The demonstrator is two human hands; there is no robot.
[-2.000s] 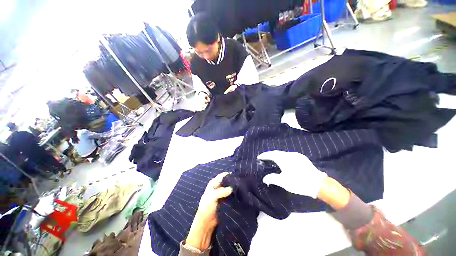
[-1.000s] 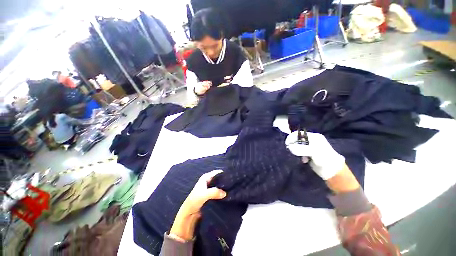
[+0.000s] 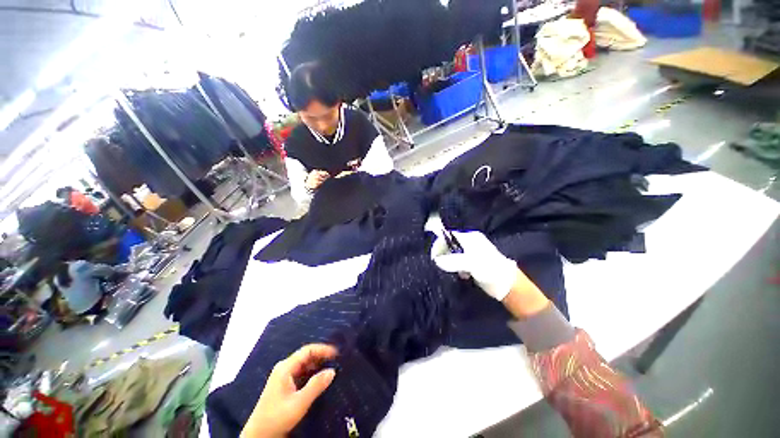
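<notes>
Dark pinstriped trousers (image 3: 398,291) lie rumpled across the near part of the white-topped table (image 3: 479,385). My bare left hand (image 3: 295,381) is over their near left part, thumb and fingers apart; no cloth shows clearly gripped. My right hand (image 3: 475,261), in a white glove, is at the right of the raised striped cloth and holds dark thread snips (image 3: 452,242) pointing up and away. Whether the glove touches the cloth is unclear. A small pale mark (image 3: 351,426) shows on the cloth near the bottom edge.
A large dark garment pile (image 3: 564,188) with a white loop lies at far right. A person (image 3: 333,150) opposite handles dark cloth (image 3: 333,218). Another dark pile (image 3: 218,274) is beyond the left edge. Racks, blue bins (image 3: 453,98) and heaped garments stand around.
The view has shifted. My right hand took up the snips' visible pose by one second ago and still holds them. My left hand has come off the bunched cloth, its fingers spread nearer me.
</notes>
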